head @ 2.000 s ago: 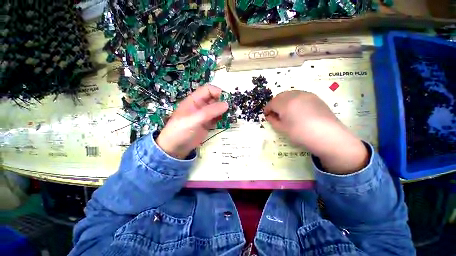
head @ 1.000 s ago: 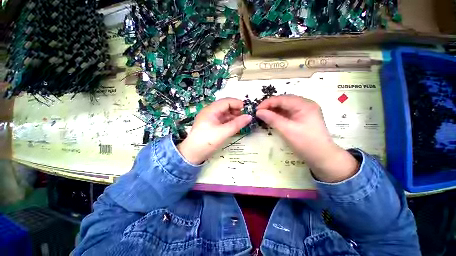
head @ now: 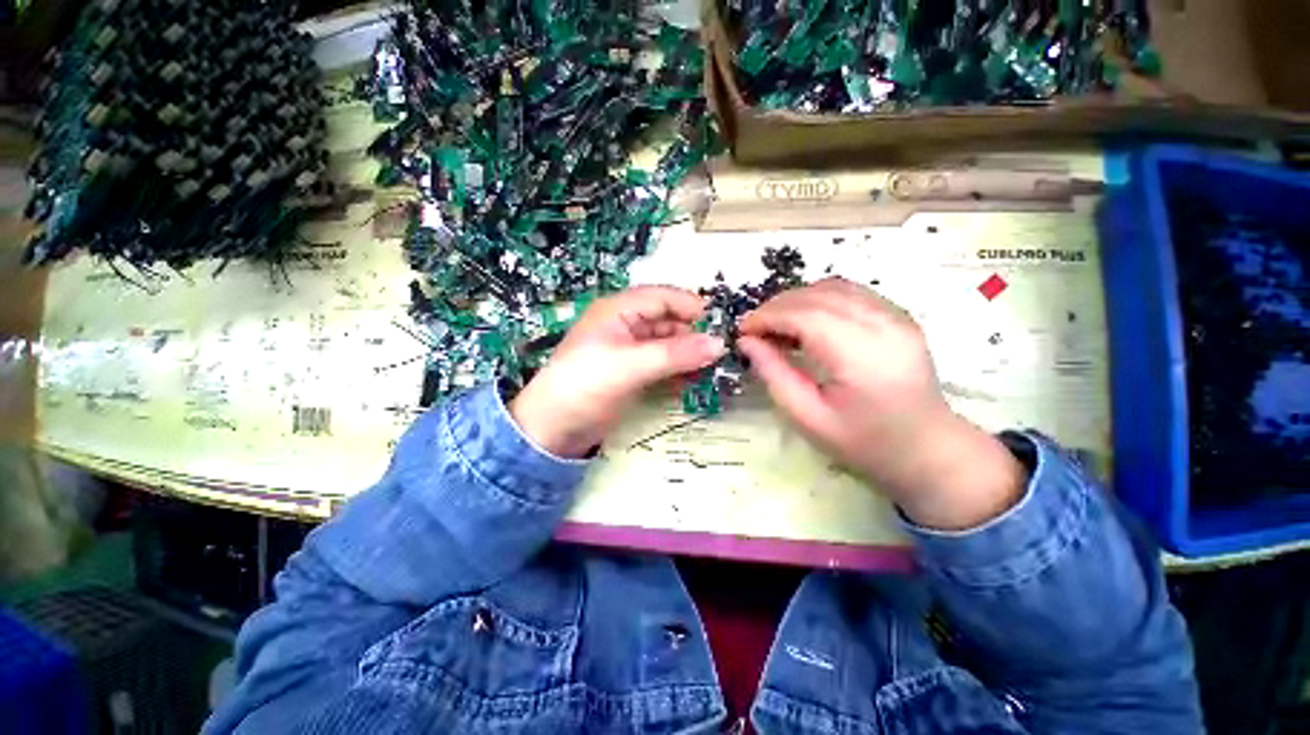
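Note:
My left hand (head: pixel 618 366) is shut on green circuit boards (head: pixel 701 395), held between thumb and fingers with their green ends pointing down. A thin black lead trails below them. My right hand (head: pixel 848 366) meets the left at the boards, its thumb and index finger nearly together at their edge. Whether a small part is between those fingertips cannot be told. A small heap of black parts (head: pixel 780 266) lies just behind the fingertips, partly hidden by the hands.
A tangled board pile (head: pixel 532 187) lies ahead, left of centre. Stacked boards (head: pixel 187 129) are at far left. A cardboard tray (head: pixel 920 129) of boards is at upper right, a blue plastic bin (head: pixel 1145 359) at right. Yellow printed card (head: pixel 187 359) covers the bench.
My right hand has come left from the black heap to meet my left hand at the boards. Over the last second both hands stay together, and the green board ends show more below the fingers.

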